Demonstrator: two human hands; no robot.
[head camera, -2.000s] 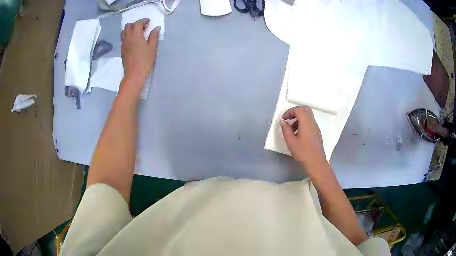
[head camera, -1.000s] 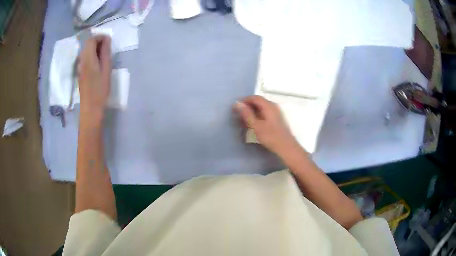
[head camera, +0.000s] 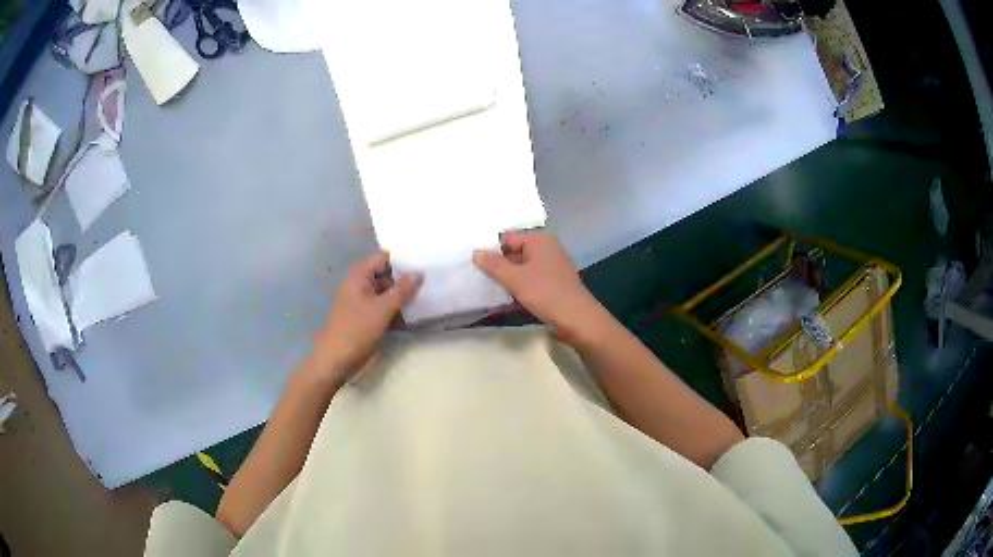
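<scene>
The cream-white fabric panels (head camera: 436, 185) lie in front of me and reach down to the table's near edge. A raised straight edge crosses them. A small thin white piece, which looks like interfacing (head camera: 455, 288), lies at the panel's near end. My left hand (head camera: 376, 299) pinches its left side between thumb and fingers. My right hand (head camera: 528, 272) pinches at its upper right corner, beside the panel's lower edge. The fingers partly hide both corners. Other white interfacing pieces (head camera: 111, 281) lie at the left.
Black-handled shears (head camera: 216, 31) and a stiff cream tapered piece (head camera: 160, 54) lie at the far edge. A steam iron (head camera: 743, 15) is at the far right. A yellow-framed cart (head camera: 806, 359) with a cardboard box stands below the table at right.
My left hand has moved from the pieces at left to the panel's near end, where a white piece now lies. My right hand has moved to that piece's right side. The view has turned.
</scene>
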